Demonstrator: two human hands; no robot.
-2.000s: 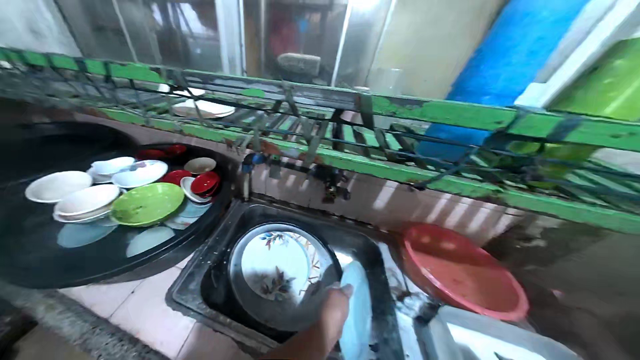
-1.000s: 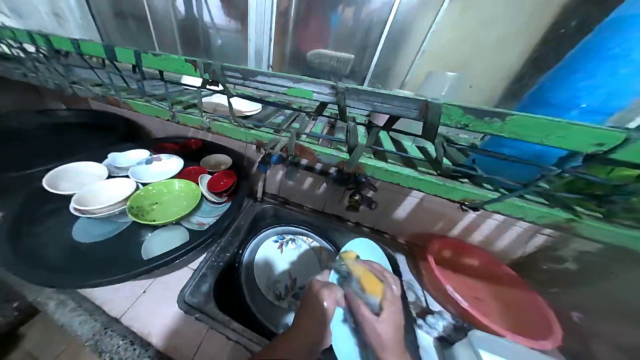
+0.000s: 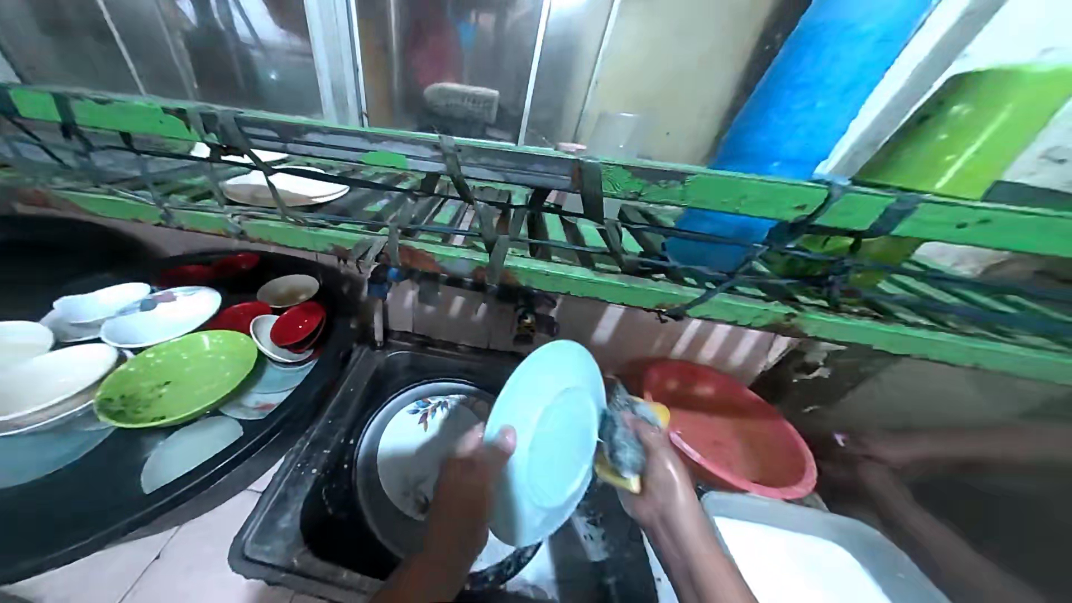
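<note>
A light blue plate (image 3: 559, 448) is held up on its edge over the sink (image 3: 293, 502), gripped at its left rim by my left hand (image 3: 477, 469). My right hand (image 3: 657, 469) holds a grey scouring pad (image 3: 622, 431) with a yellow sponge (image 3: 618, 477), close to the plate's right edge. Below, a flower-patterned white plate (image 3: 410, 456) lies in a round metal basin in the sink, partly hidden by my left hand and the blue plate. A tap (image 3: 528, 322) sticks out of the tiled wall behind.
At left, a large black tub (image 3: 276, 452) bears a green plate (image 3: 177, 378), white plates and red bowls. A red basin (image 3: 737, 427) and a pale grey container (image 3: 804, 536) stand right. A green slatted rack (image 3: 502, 268) runs above. Another person's arms (image 3: 955, 452) reach in at far right.
The light blue plate has been raised from low in the sink and now faces me. The sponge has moved off its face to its right side. Another person's arms have come into view at right.
</note>
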